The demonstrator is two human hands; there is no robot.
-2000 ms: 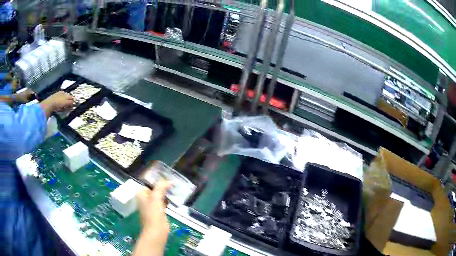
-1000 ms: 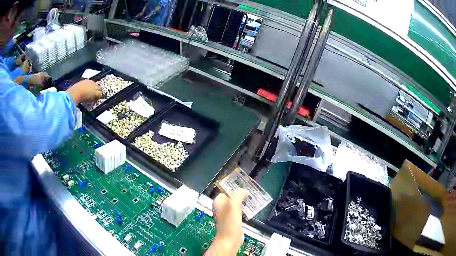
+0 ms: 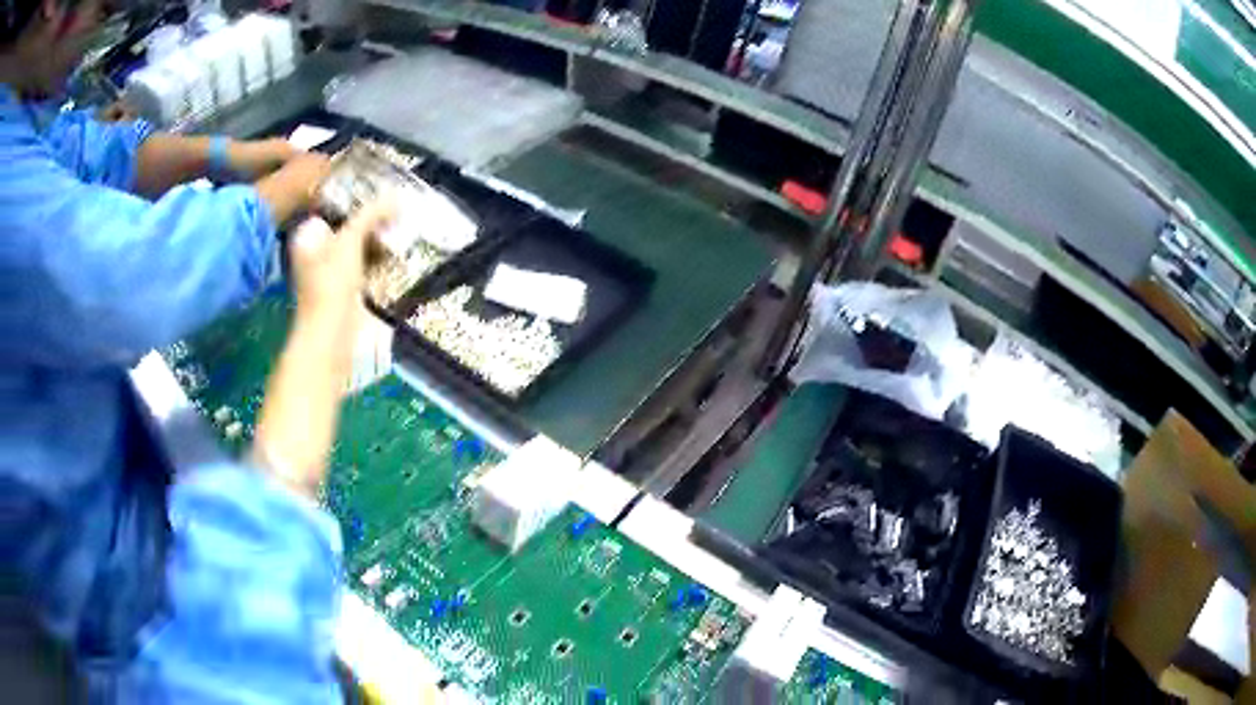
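Observation:
My left hand [image 3: 338, 255] reaches from the lower left in a blue sleeve, over the small-parts bins. It holds a pale flat rectangular piece [image 3: 400, 204], blurred, like a card or packet. Another person's hand [image 3: 296, 186] is at the piece's left end; whether it grips the piece I cannot tell. The bin of small cream parts [image 3: 482, 344] lies just right of my hand. My right hand is not in view.
Green circuit boards [image 3: 455, 606] with white blocks [image 3: 524, 492] lie along the rail. The person in a blue smock [image 3: 124, 262] is close on the left. Bins of black parts [image 3: 882, 517] and silver parts [image 3: 1026, 585] and a carton [image 3: 1171, 537] are at right.
My left hand has moved far left with the flat piece, from above the board's rail to the other person's hand. More of my blue sleeve shows. The view has shifted.

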